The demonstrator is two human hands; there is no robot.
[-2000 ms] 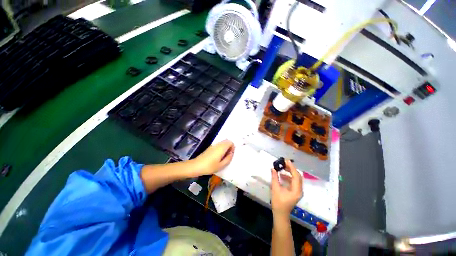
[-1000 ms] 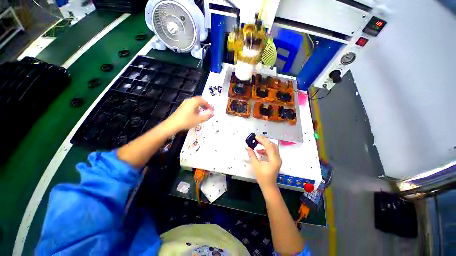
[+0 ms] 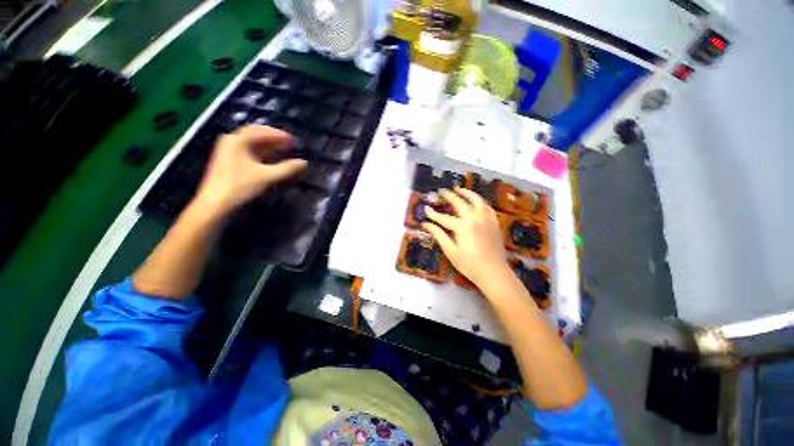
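The grey fixture plate (image 3: 564, 261) lies on the white worktable with rows of orange-brown nests (image 3: 403, 261), most holding black parts. My right hand (image 3: 470, 235) is over the nests, its fingertips pinching a small black plastic part (image 3: 424, 209) at a left-hand nest; whether the part is seated is hidden. My left hand (image 3: 239, 170) is blurred above the black blister tray (image 3: 300, 253), left of the worktable. Its thumb and fingers curve around a dark patch that I cannot tell from the tray behind.
The press head (image 3: 431, 74) is behind the plate, the white fan (image 3: 329, 24) behind the tray. Tiny black components (image 3: 401, 138) and a pink block (image 3: 550, 162) lie on the worktable. Black parts (image 3: 164, 120) line the green belt. Stacked trays (image 3: 61, 131) stand far left.
The fixture plate has come out from under the press head towards me. My right hand has moved from the table front onto the nests. My left hand has moved left over the tray.
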